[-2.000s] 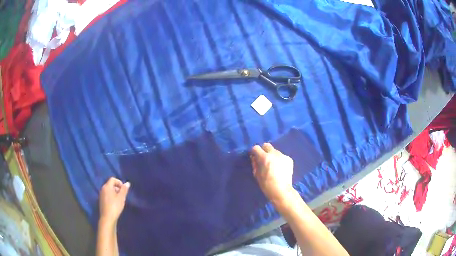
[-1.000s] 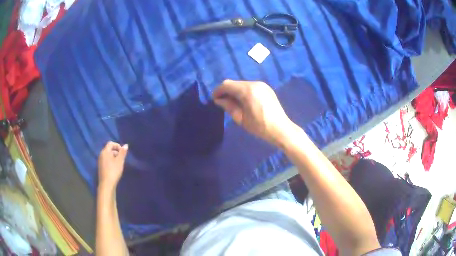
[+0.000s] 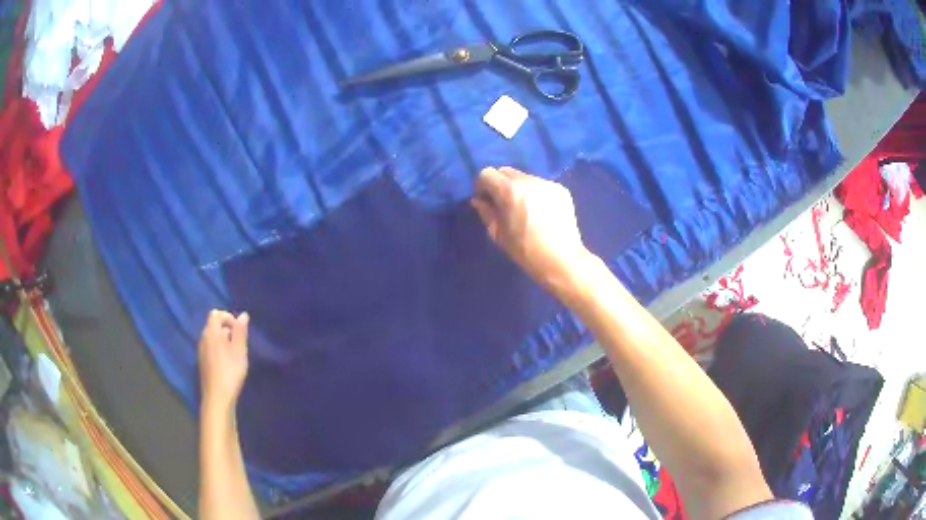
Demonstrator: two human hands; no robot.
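Note:
A dark navy pattern piece [image 3: 345, 325] lies on the shiny royal-blue cloth [image 3: 274, 132], its lower part near the table's front edge. My right hand [image 3: 528, 218] pinches the piece's upper edge near the curved notch. My left hand [image 3: 223, 355] is at the piece's left edge with thumb and finger together; it seems to pinch that edge. Black-handled shears [image 3: 472, 61] lie on the cloth beyond the piece. A white square of chalk [image 3: 506, 117] lies just below the shears. Pale chalk lines run along the piece's upper edge.
The blue cloth is bunched at the upper right and puckered along its near right edge. The grey table rim [image 3: 690, 289] curves around the right. Red fabric [image 3: 36, 152] and white scraps [image 3: 66, 61] lie at the upper left. Yellow and orange strips [image 3: 91, 427] are at the lower left.
My right hand lifted the piece's upper edge and folded it leftward, and the piece is flat again now. The chalk and shears appear higher in view as the camera moved.

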